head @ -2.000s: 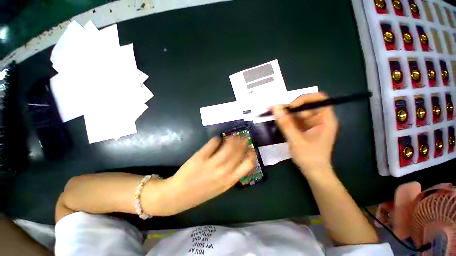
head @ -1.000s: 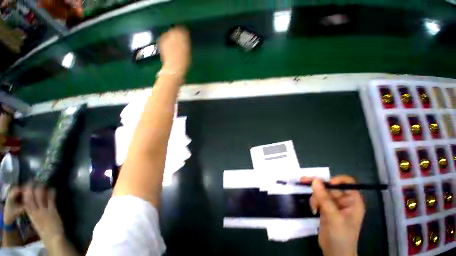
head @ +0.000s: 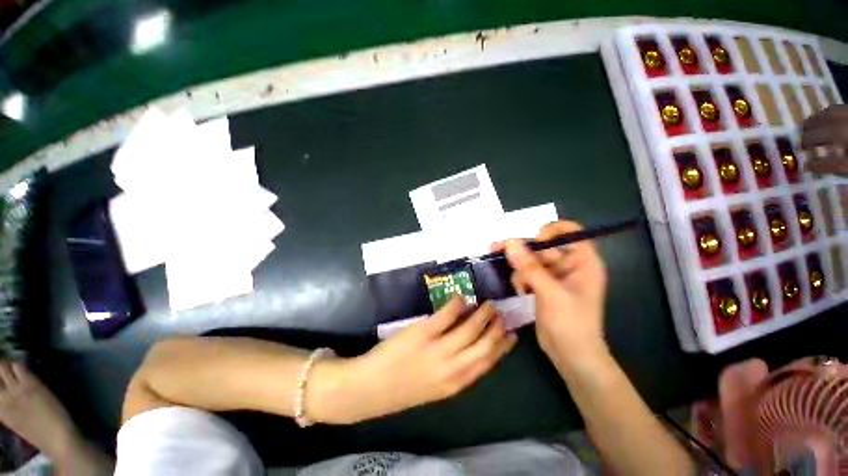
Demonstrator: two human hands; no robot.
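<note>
My left hand [head: 432, 358] holds a phone unit [head: 450, 287], its green board facing up and its lower part hidden under my fingers. My right hand [head: 563, 284] grips black tweezers [head: 595, 232], their tips at the upper edge of the phone unit; I cannot tell if they hold a small piece. The sticker sheet [head: 457, 197] with grey blocks lies just beyond, on a white strip [head: 395, 251]. A dark glossy sheet [head: 397, 292] lies under the phone unit, with another white strip below it.
Fanned white sheets [head: 200, 209] and a dark smartphone [head: 102, 270] lie at left. A foam tray [head: 658, 218] of red-and-black modules stands at right, with another person's hand [head: 826, 141] over it. The green conveyor [head: 307, 37] runs beyond the pale edge. A pink fan [head: 800, 414] stands lower right.
My left hand has come back from the conveyor and now holds a phone unit over the dark sheet. The tweezers have moved from the white strip to the unit. Another hand has appeared at the tray.
</note>
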